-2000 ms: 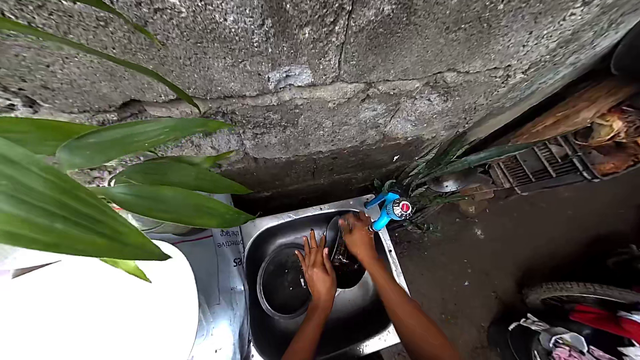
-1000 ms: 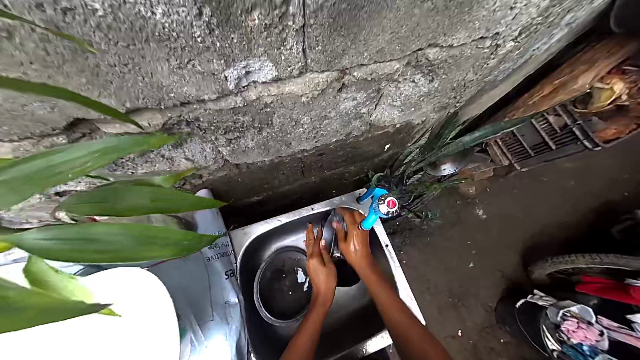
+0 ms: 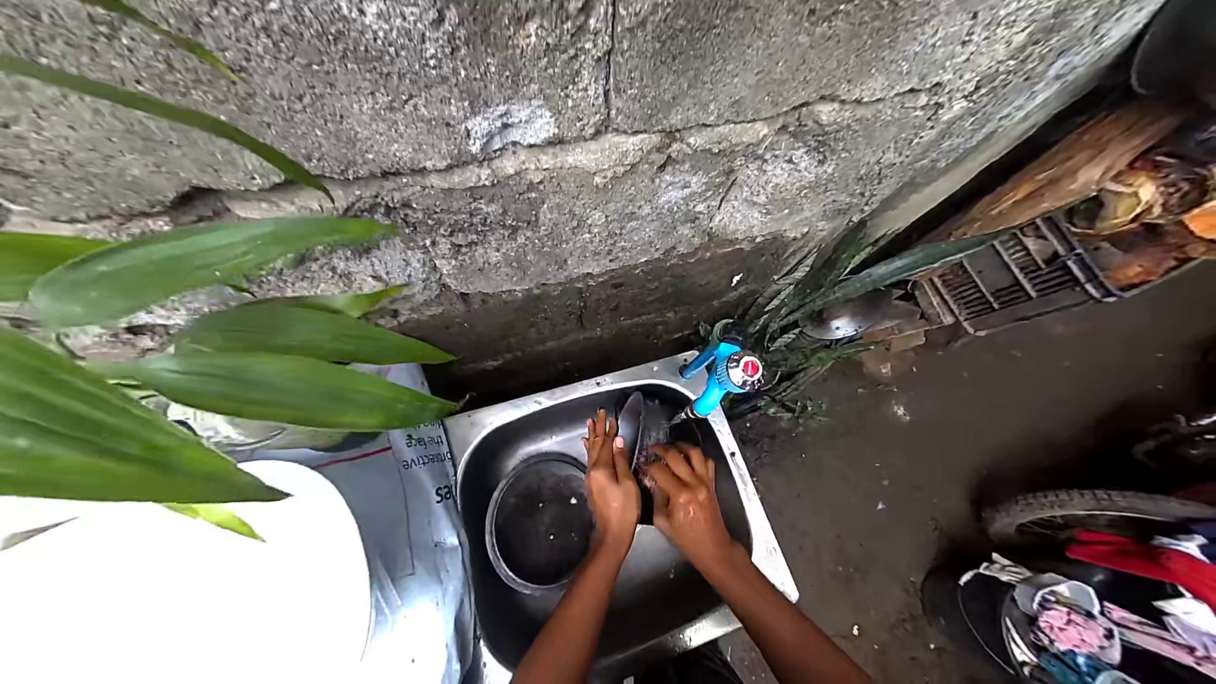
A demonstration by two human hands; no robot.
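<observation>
A dark, smooth vessel with a thin curved rim (image 3: 631, 418) stands tilted in the steel sink (image 3: 760, 546), below the blue tap (image 3: 717, 382). My left hand (image 3: 613, 484) is against its left side, fingers pointing up and thumb near the rim. At its right side is my right hand (image 3: 686, 494), fingers bent and wet; whether they grip the vessel cannot be seen. Both hands hide the vessel's lower part. A round dark pan (image 3: 541, 522) lies in the left of the basin, beside my left wrist.
A rough concrete wall (image 3: 570, 190) rises behind the sink. Long green leaves (image 3: 285, 389) and a white round container (image 3: 190, 589) are at left, by a printed plastic sheet (image 3: 418, 513). To the right are a crate (image 3: 1016, 271), a tyre (image 3: 1092, 508) and a tub of cloths (image 3: 1064, 617).
My left hand, earlier spread over the round pan's right side, has come up beside the tilted vessel. My right hand has moved down from near the tap, and its fingers have bent.
</observation>
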